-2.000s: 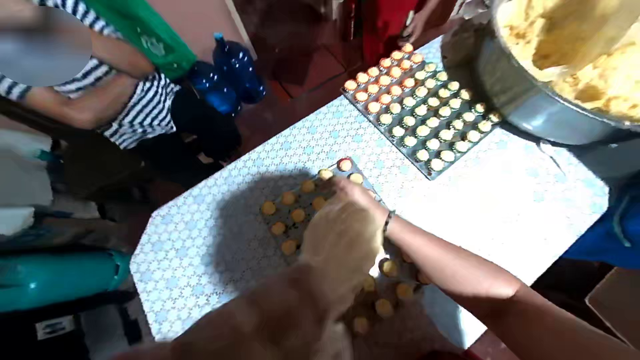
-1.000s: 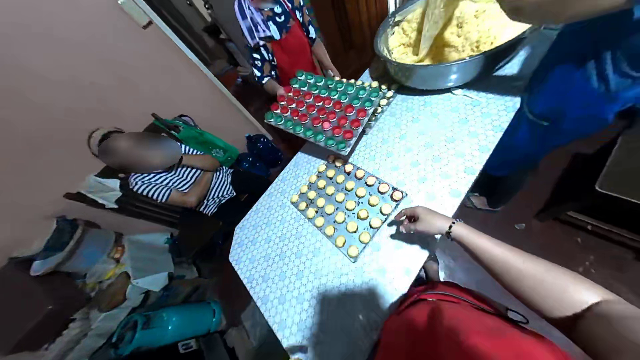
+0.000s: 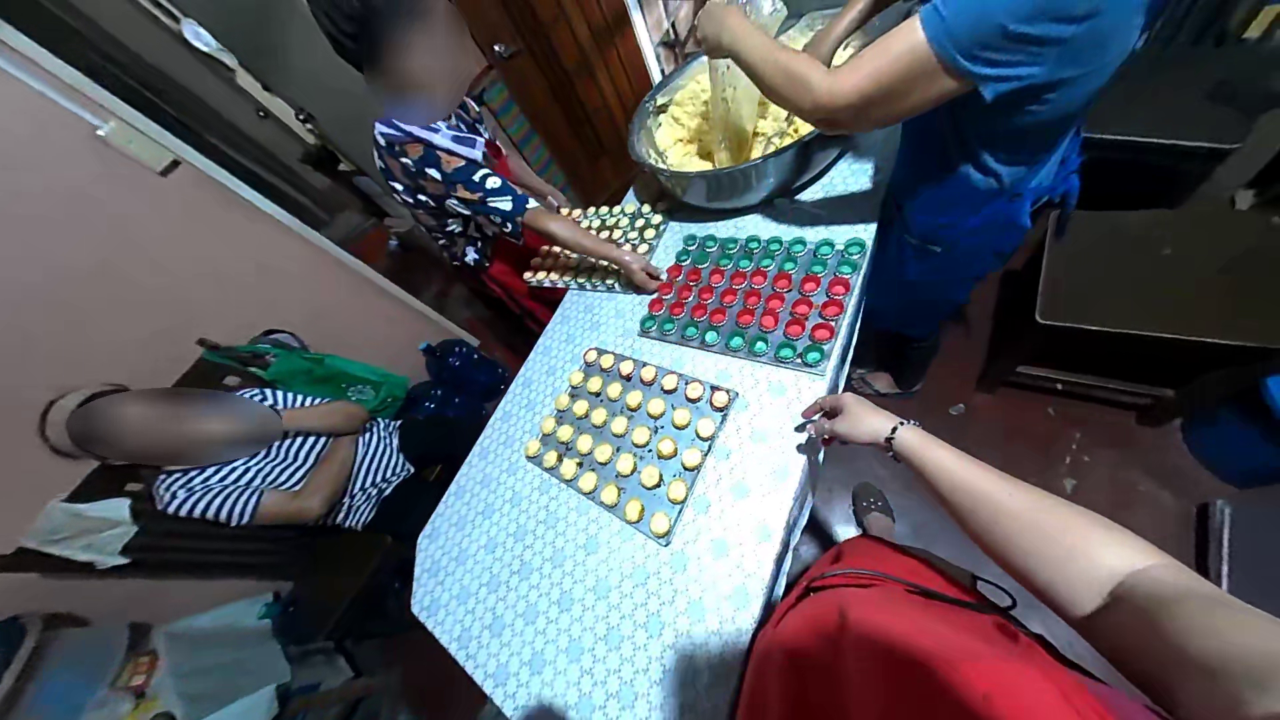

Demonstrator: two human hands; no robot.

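Observation:
One bare hand of mine shows, at the end of the arm from the lower right; I take it for my right hand. It wears a beaded bracelet and hangs at the table's edge, holding nothing, fingers apart. Left of it on the patterned tablecloth lies a metal tray with filled paper cups, not touched by it. Just beyond is a metal tray of red and green paper cups, these apparently unfilled. My left hand is out of view.
Across the table, a person's hand touches the red-and-green tray, beside another filled tray. A large metal basin of yellow dough stands at the far end, where a person in blue holds a plastic bag. A person in stripes sits left.
The red-and-green tray, held up by the person across the table a second ago, now lies on the table. My hands were over the filled tray two seconds ago. The view has shifted.

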